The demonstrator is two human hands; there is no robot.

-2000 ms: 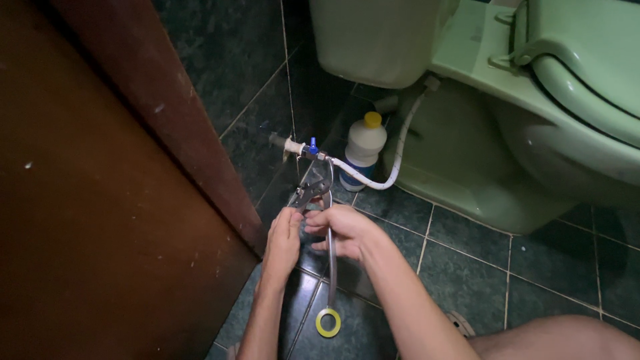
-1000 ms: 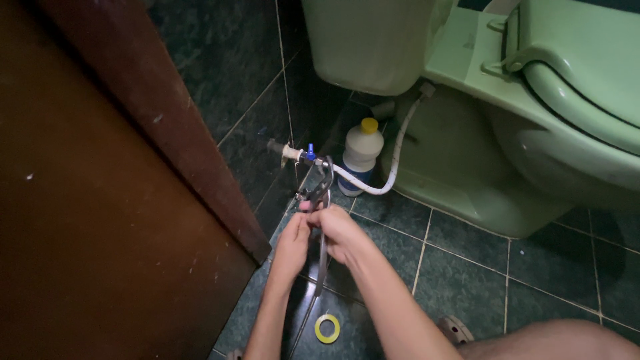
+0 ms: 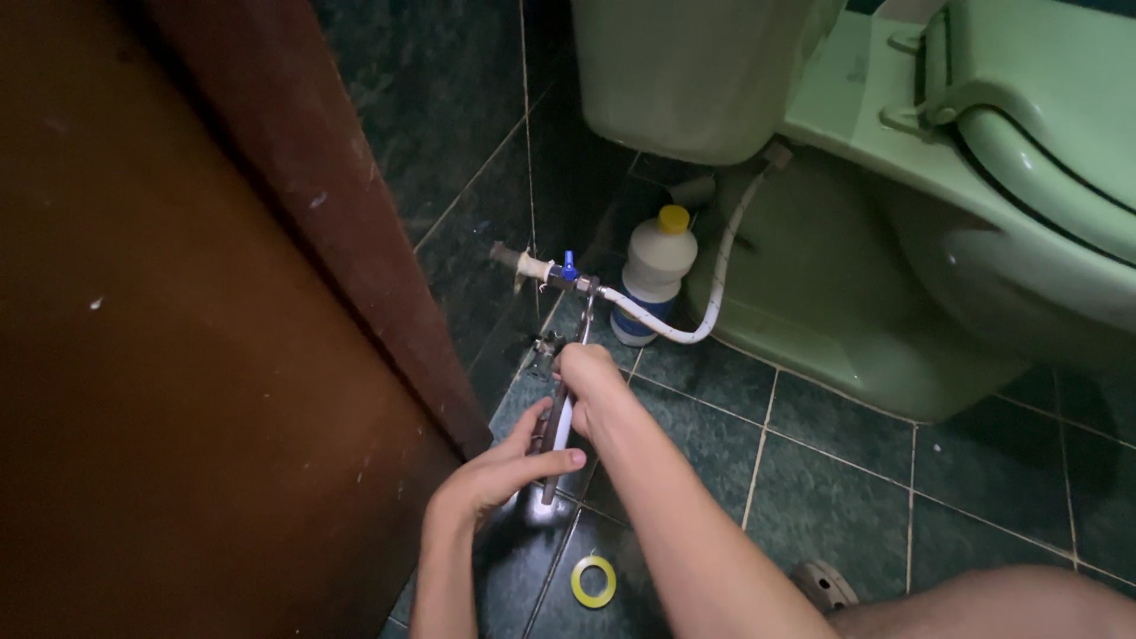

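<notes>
My right hand grips a metal hand tool, perhaps adjustable pliers, whose head reaches up to the nut beside a shutoff valve with a blue lever. Below it, my left hand is spread around the tool's lower part, thumb and fingers apart; contact is unclear. A white braided supply hose runs from the valve to the underside of the green toilet tank. White thread tape wraps the pipe joint at the wall. Another metal fitting, partly hidden, is near the wall base.
A white bottle with a yellow cap stands behind the hose, by the toilet base. A yellow ring-shaped roll lies on the dark green floor tiles. At left is a brown wooden door. A shoe shows at lower right.
The tool now reaches up to the nut by the valve, with my right hand higher on it. My left hand has come away from my right and opened lower down.
</notes>
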